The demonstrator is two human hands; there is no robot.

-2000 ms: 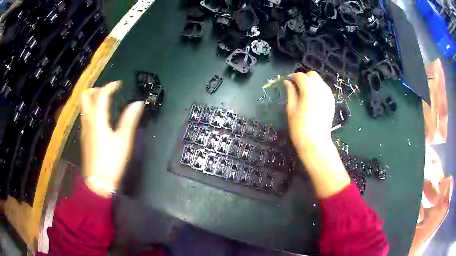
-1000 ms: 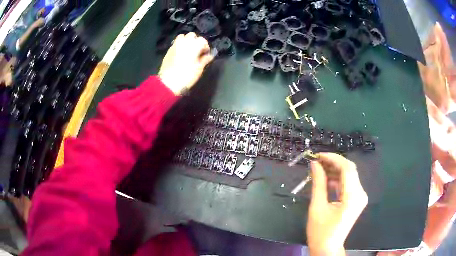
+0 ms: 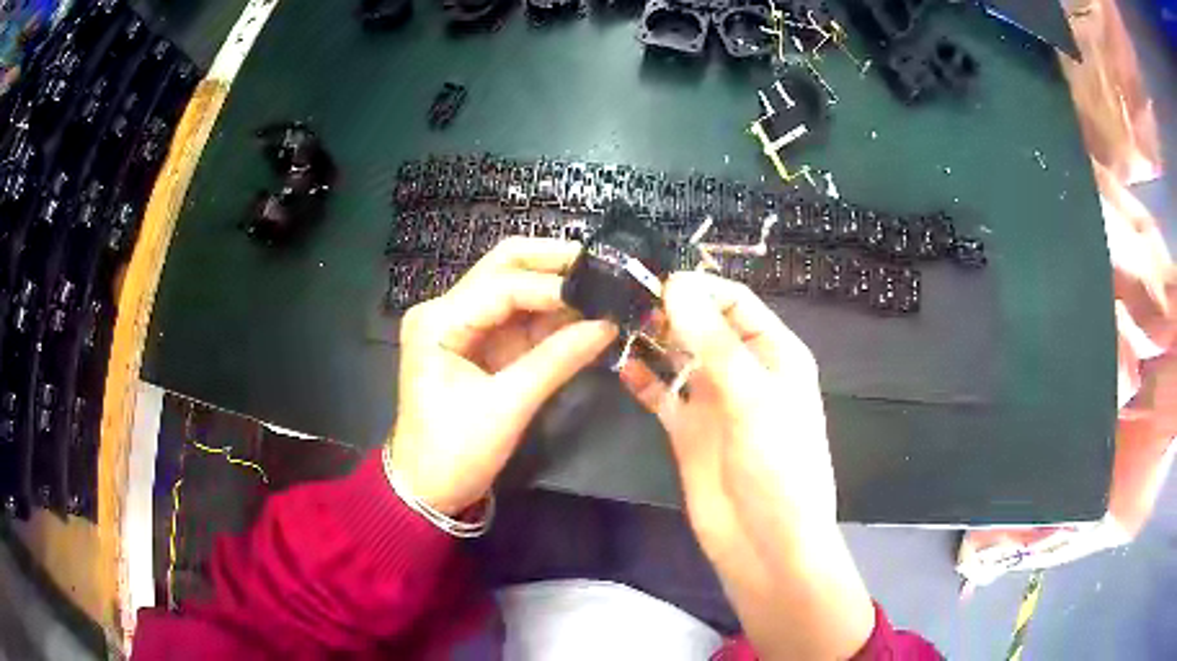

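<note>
My left hand (image 3: 484,362) holds a black socket housing (image 3: 612,269) above the table, in front of the rows. My right hand (image 3: 736,375) is at the housing's right side, its fingers closed on thin metal contact strips (image 3: 680,375). One silvery strip lies against the housing; others stick out below the fingers. Small black insert blocks (image 3: 542,185) stand in tight rows on a dark mat (image 3: 955,342) beyond my hands. My hands and the housing hide part of the rows.
Loose metal contacts (image 3: 784,136) lie beyond the rows. Black housings (image 3: 675,26) are heaped at the far side. A joined black assembly (image 3: 291,183) sits at left, a single black piece (image 3: 447,103) near it. Stacked black assemblies (image 3: 58,284) lie beyond the wooden edge (image 3: 161,220). Pinkish wrapping (image 3: 1136,258) is at right.
My left hand has come back from the far heap with a housing. My right hand has moved left with metal strips to meet it. The camera view has shifted.
</note>
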